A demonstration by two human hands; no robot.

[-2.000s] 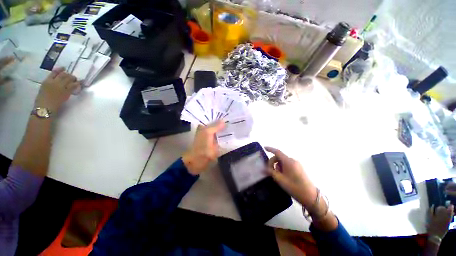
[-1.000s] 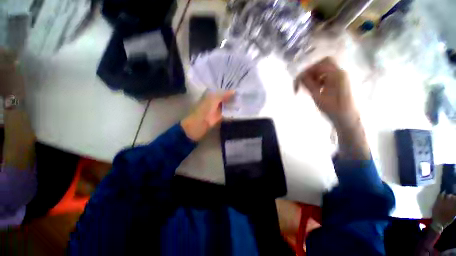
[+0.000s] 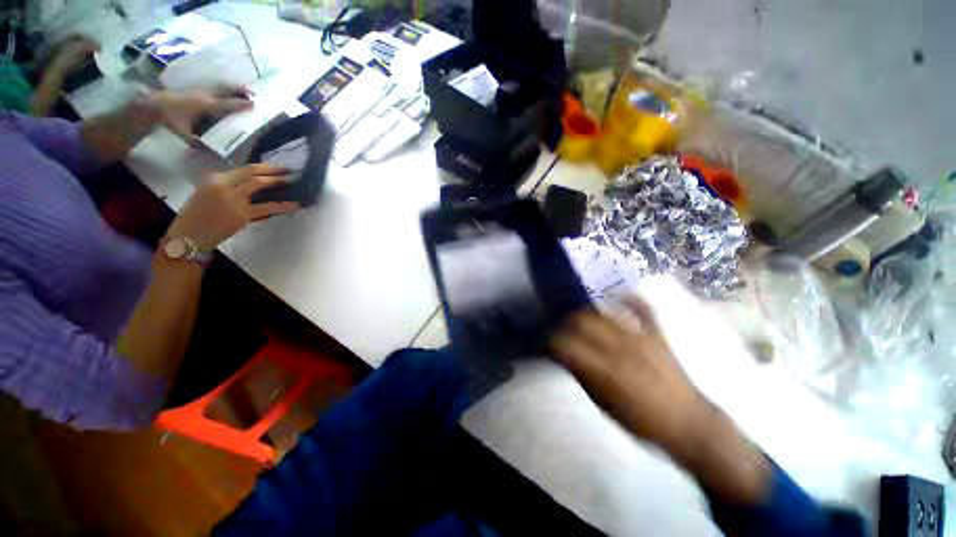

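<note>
A black box tray [image 3: 561, 275] with a white card [image 3: 484, 275] lying in it is raised in front of me, tilted and slightly blurred. My right hand [image 3: 629, 378] grips its right lower edge. My left sleeve reaches up to the tray, but my left hand is hidden behind it. Part of the fanned white printed cards [image 3: 606, 266] shows behind the tray's right side; what holds them is hidden.
Stacked black boxes [image 3: 477, 115], a phone [image 3: 566, 210], a silver looped pile [image 3: 676, 226] and yellow tape [image 3: 639, 117] stand behind. At left a person in purple sleeves holds another black tray [image 3: 312, 168]. A foam insert [image 3: 910, 506] is lower right.
The view has swung left. The black tray has gone from the table in front of me up and leftward towards the black stack, now in my right hand. My left hand has become hidden.
</note>
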